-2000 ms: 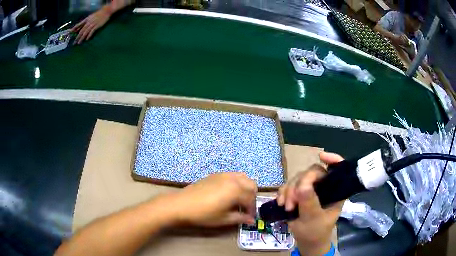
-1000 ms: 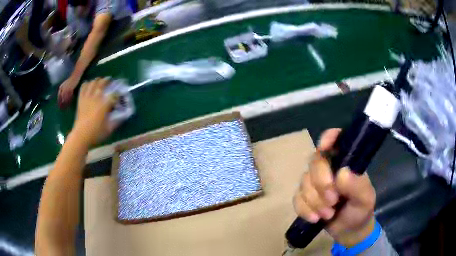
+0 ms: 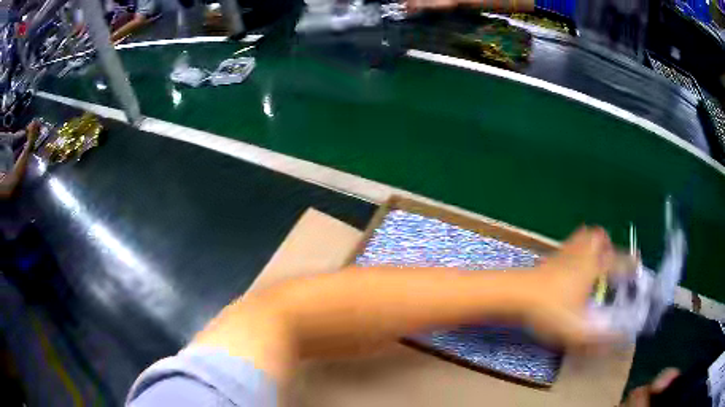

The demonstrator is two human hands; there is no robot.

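Note:
My left hand reaches across to the right, blurred, and grips a white plastic housing above the right end of the screw tray. A bit of yellow shows inside the housing, and its clear bagged part hangs at its right side, over the belt edge. My right hand is cut off at the lower right corner. Its fingers are against the dark body of the electric screwdriver, whose white label shows at the right edge. The tip is out of view.
The screw tray, full of screws, sits on the cardboard sheet, partly behind my left forearm. The green belt carries another housing with a bag at far left. Other people's arms show at the top and left edge. A metal post stands at left.
The view has turned left. My left hand was over the belt at the left on a housing; now it is at the right with a housing and bag. My right hand has moved to the corner.

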